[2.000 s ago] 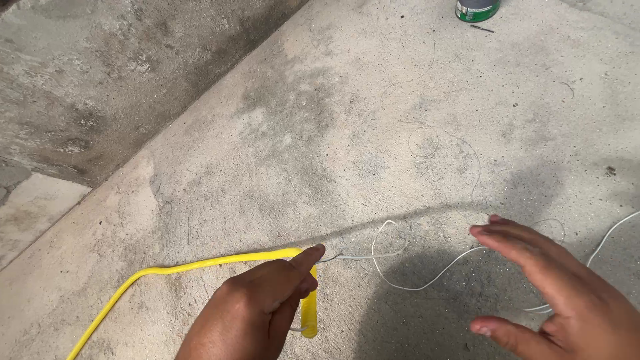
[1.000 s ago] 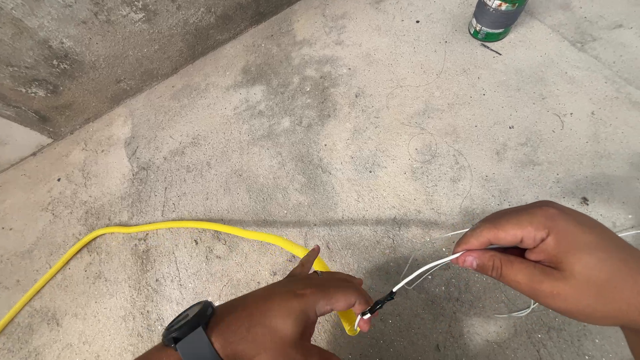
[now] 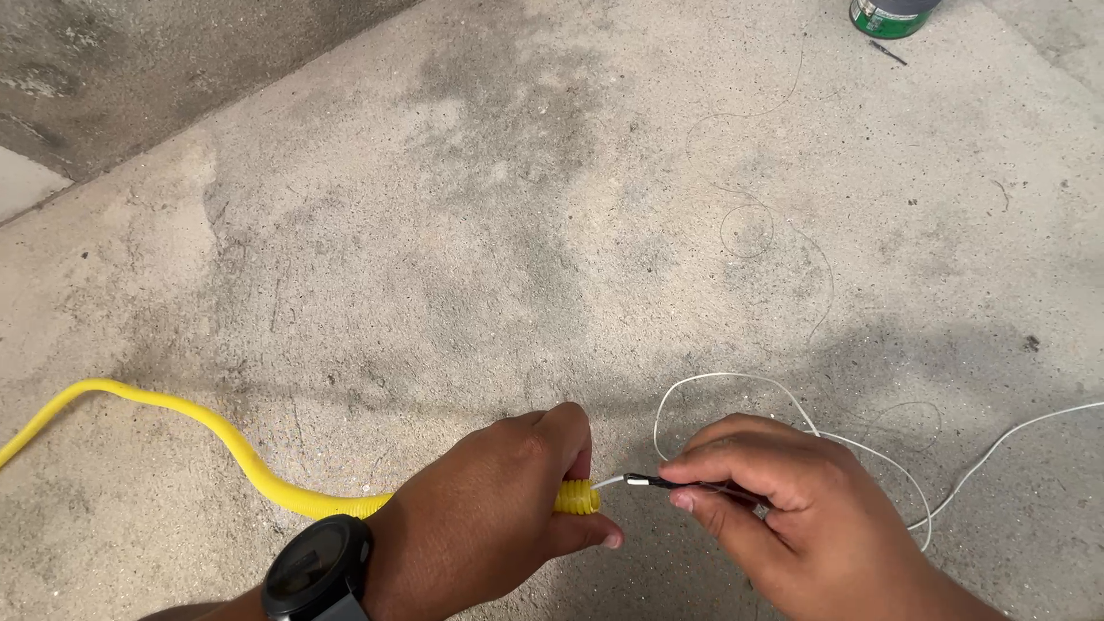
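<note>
My left hand (image 3: 509,509), with a dark watch (image 3: 317,565) on its wrist, is closed around a yellow corrugated conduit (image 3: 259,474) near its end. The conduit's open end pokes out between thumb and forefinger. A thin white wire (image 3: 609,480) comes out of that end and meets a joint wrapped in black tape (image 3: 660,481). My right hand (image 3: 759,500) pinches this joint between thumb and fingertips, just right of the conduit mouth. Past the right hand, a white wire (image 3: 742,374) loops over the floor and runs to the right edge.
A green and grey container (image 3: 890,19) stands at the top right, cut off by the frame, with a small dark stick-like piece (image 3: 888,53) beside it. A hair-thin strand (image 3: 831,285) curls on the rough concrete floor (image 3: 483,259). A concrete wall (image 3: 172,69) borders the upper left.
The right hand, open two seconds ago, has closed on the wire and now pinches the taped joint. My left hand, first beside the conduit, now wraps around it.
</note>
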